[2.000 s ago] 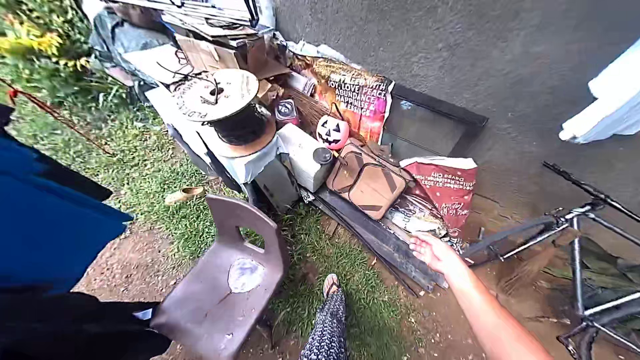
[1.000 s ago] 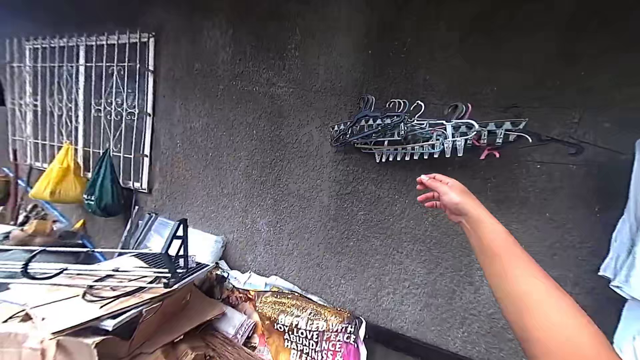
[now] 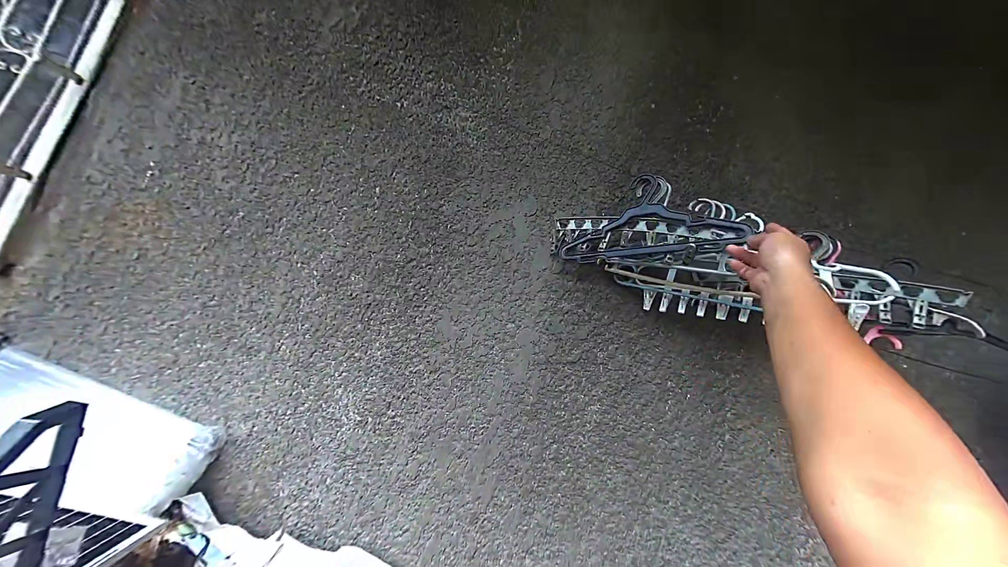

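My right hand (image 3: 770,256) reaches up to a cluster of clothes hangers against the wall, its fingers at the right end of a dark plastic hanger (image 3: 657,232). Whether the fingers close on it cannot be told. Around it hang white hangers (image 3: 874,283), hooks up, and a hanging rack with clear clothespins (image 3: 701,303). A pink hook (image 3: 883,337) shows below, right of my wrist. My forearm hides part of the cluster. My left hand is out of view.
The rough grey wall (image 3: 354,236) fills most of the view. A white window grille (image 3: 59,118) is at the upper left. At the lower left are a plastic-wrapped white bundle (image 3: 118,433), a black frame (image 3: 47,472) and white plastic sheeting (image 3: 291,551). A thin line runs right from the hangers.
The view has swung from the ground up to the wall. My right hand, below the hangers and apart from them a second ago, is now up among them.
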